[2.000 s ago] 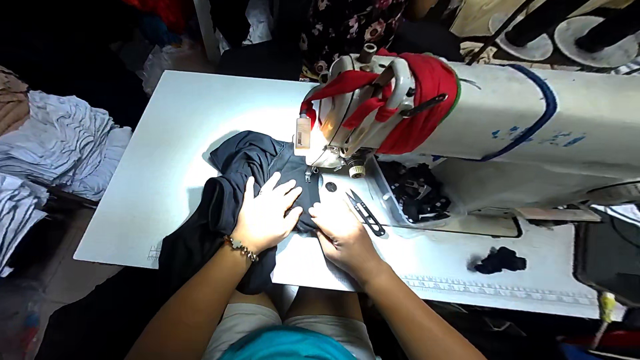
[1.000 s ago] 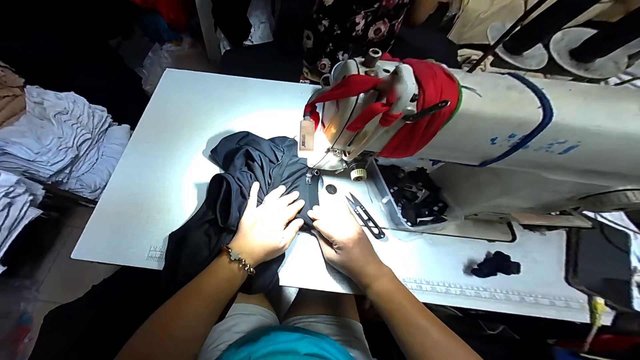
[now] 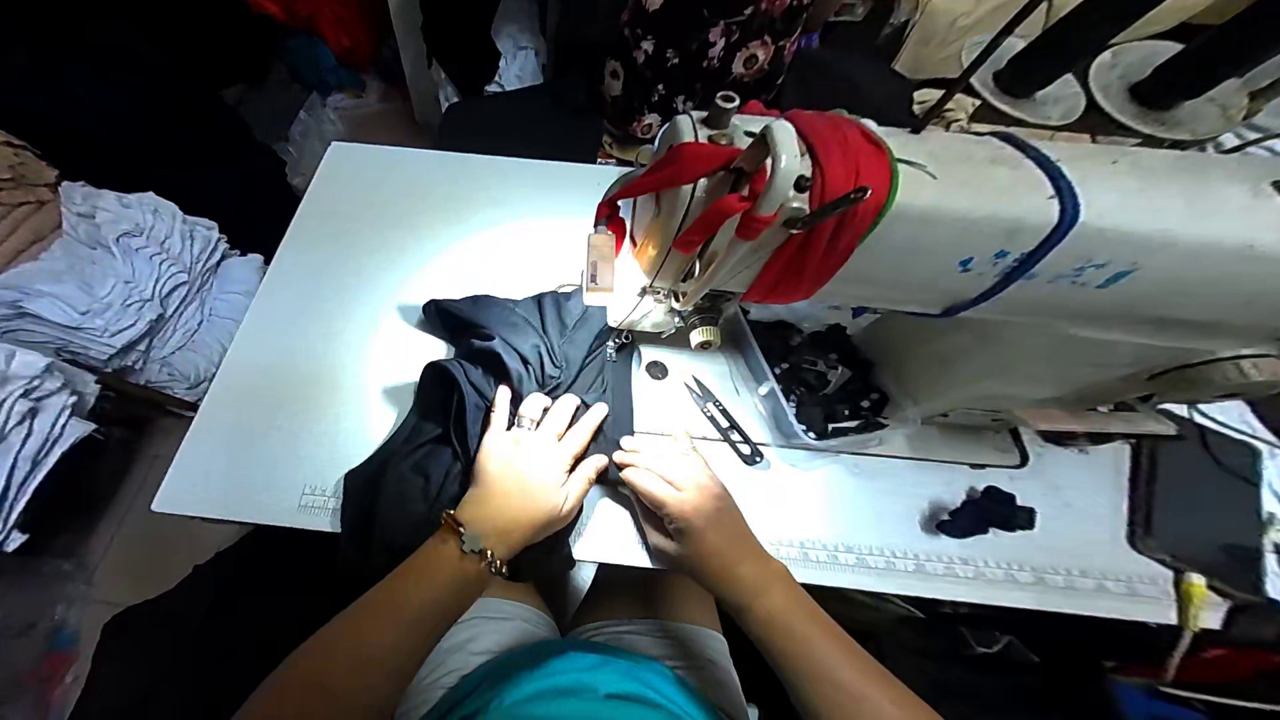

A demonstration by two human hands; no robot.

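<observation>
A dark fabric garment [image 3: 530, 345] lies bunched on the white sewing table, its right edge under the presser foot [image 3: 617, 345] of an industrial sewing machine [image 3: 940, 230]. Spread flat on the cloth is my left hand [image 3: 530, 470], fingers apart, with a ring and a bracelet. My right hand [image 3: 685, 500] has its fingertips at the garment's near right edge, thumb hidden; whether it pinches the cloth cannot be told. Thread snips [image 3: 725, 422] lie right of the foot, near a small dark disc [image 3: 656, 370].
A clear plastic tray [image 3: 780, 395] holding dark scraps sits beside the machine bed. A dark cloth scrap [image 3: 985, 512] lies near the table's ruler strip [image 3: 960, 570]. Stacked white fabric [image 3: 140, 280] is at the left. Behind the machine, floral cloth [image 3: 700, 50] is visible.
My hands have shifted slightly toward my body relative to the presser foot, and the cloth under my left hand has moved a little.
</observation>
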